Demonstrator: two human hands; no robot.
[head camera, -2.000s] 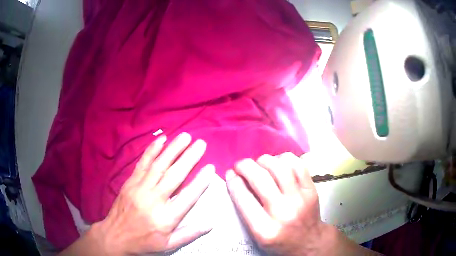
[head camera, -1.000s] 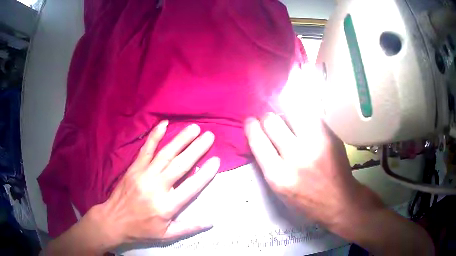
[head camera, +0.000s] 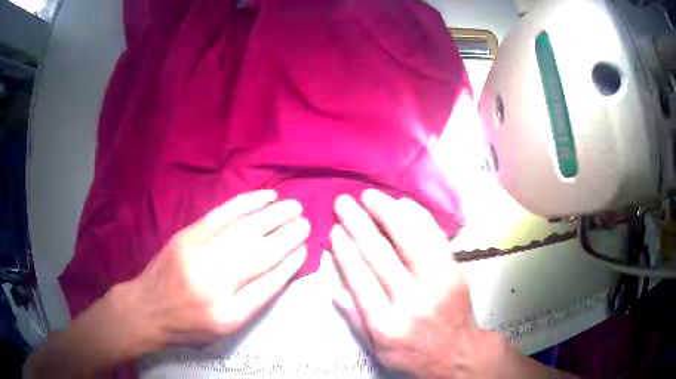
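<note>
A large magenta garment piece (head camera: 333, 96) lies spread and loosely folded on the white table. My left hand (head camera: 230, 259) lies flat on its near edge, palm down, fingers pointing right and forward. My right hand (head camera: 400, 281) lies just right of it, palm down, fingertips on the cloth near a curved fold. Both hands press on the cloth and neither visibly grasps it. The cream sewing machine head (head camera: 578, 111) with a green label stands at the right. Its needle area is hidden by lamp glare.
The white table (head camera: 511, 296) has a printed ruler along its front edge. A cable (head camera: 615, 263) loops below the machine head, and dark looped handles (head camera: 626, 292) show near it. A metal-edged piece (head camera: 474, 44) lies behind the cloth.
My right hand first moved forward and right, then came back towards my left hand. The cloth has shifted, and a curved fold now lies ahead of my fingertips.
</note>
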